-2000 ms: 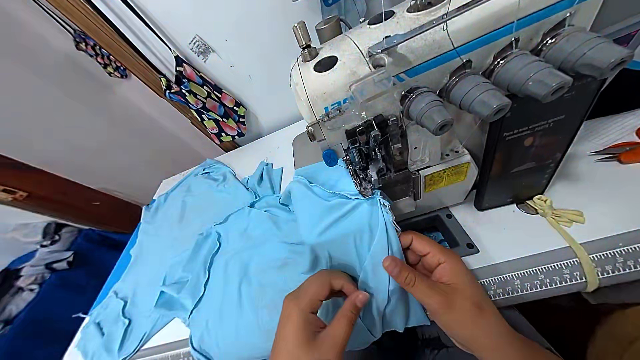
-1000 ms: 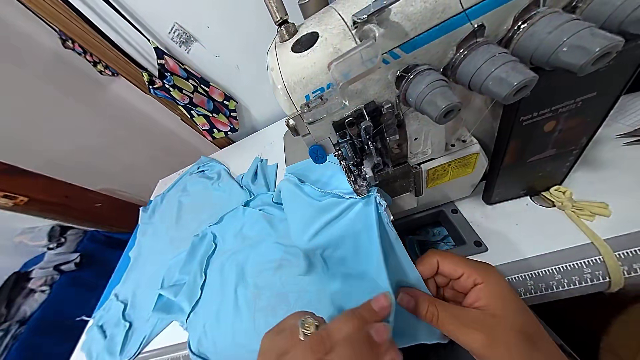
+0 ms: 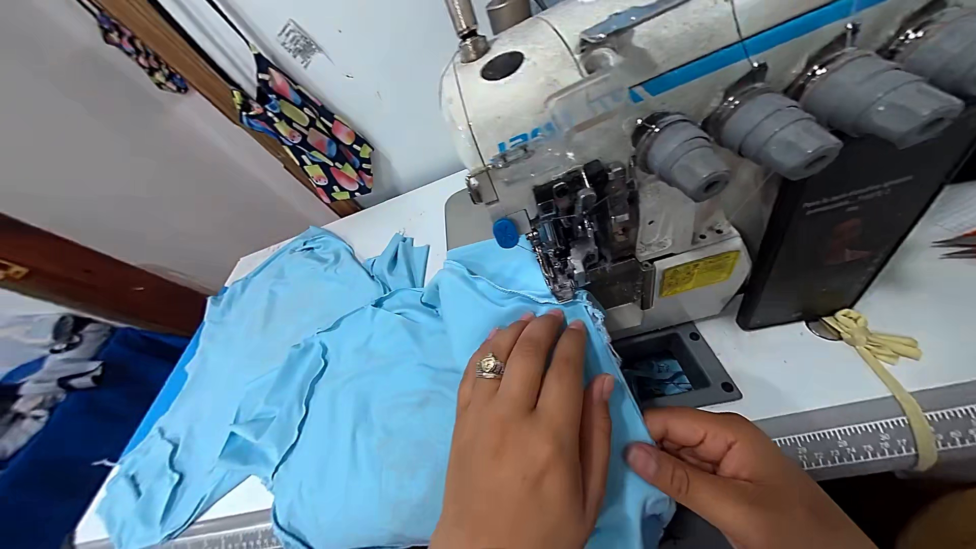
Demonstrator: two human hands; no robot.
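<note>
Light blue knit fabric (image 3: 374, 396) lies spread over the table, its upper right edge under the presser foot (image 3: 563, 286) of a white overlock sewing machine (image 3: 526, 99). My left hand (image 3: 534, 427), with a ring on one finger, rests flat on the cloth just below the foot, fingers extended and close together. The right edge of the cloth is pinched between the thumb and fingers of my right hand (image 3: 709, 465), beside the left one. Stitching and a frayed edge run near the foot.
A grey open tray (image 3: 671, 374) sits right of the cloth. Farther right stand a dark screen device (image 3: 846, 221) and a knotted yellow strip (image 3: 869, 343). A measuring tape (image 3: 846, 450) runs along the table's front. Printed garments (image 3: 313, 130) hang at the back left; blue cloth (image 3: 61, 465) lies lower left.
My left hand has moved up over the cloth toward the presser foot and flattened; two seconds ago its fingers were curled at the lower edge. My right hand still holds the right edge.
</note>
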